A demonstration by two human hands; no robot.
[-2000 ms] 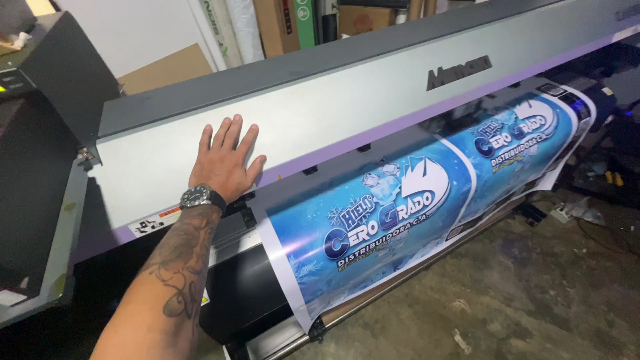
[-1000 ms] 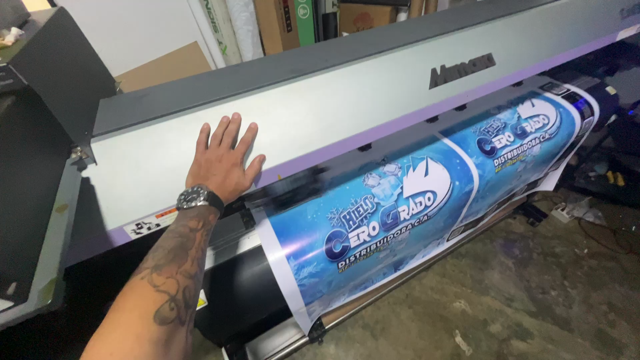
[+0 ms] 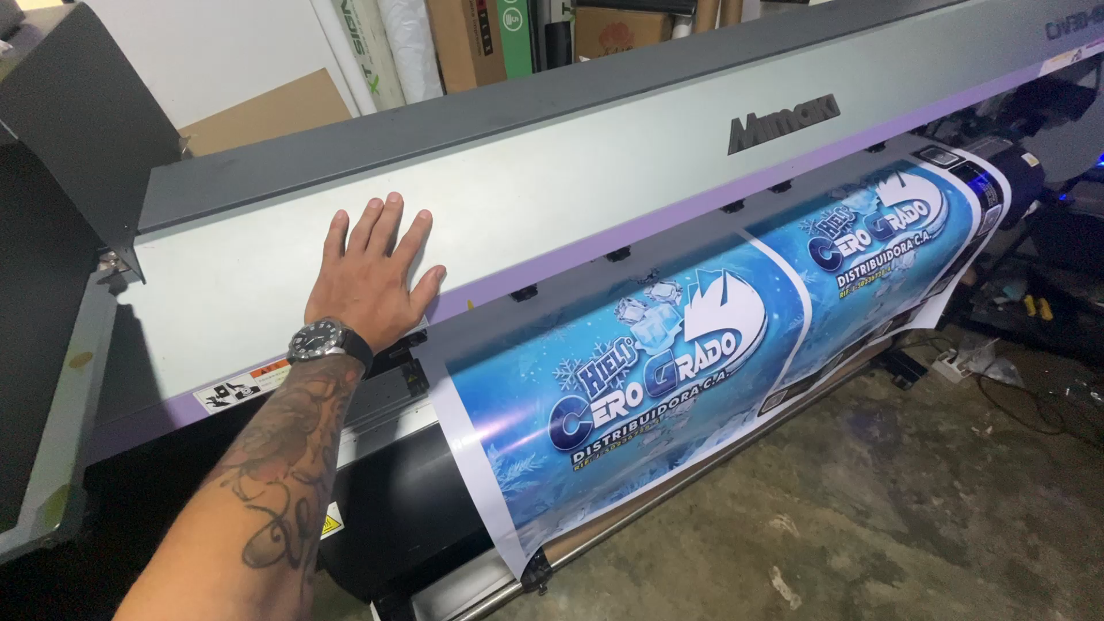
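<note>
My left hand (image 3: 373, 285) lies palm down on the pale front cover (image 3: 552, 181) of a Mimaki wide-format printer, near the cover's left end. Its fingers are spread and hold nothing; the thumb rests close to the purple lower edge. A wristwatch (image 3: 317, 341) is on that wrist. Below and right of the hand, a printed sheet (image 3: 517, 379) with blue graphics and lettering comes out from under the cover and hangs over the printer's front. My right hand is not in view.
A metal bar (image 3: 604, 536) runs below the sheet's lower edge. Cardboard boxes (image 3: 466, 43) and wrapped rolls (image 3: 410, 43) stand behind the printer. A dark housing (image 3: 78, 112) rises at the left. Cables and a white power strip (image 3: 951, 365) lie on the concrete floor at right.
</note>
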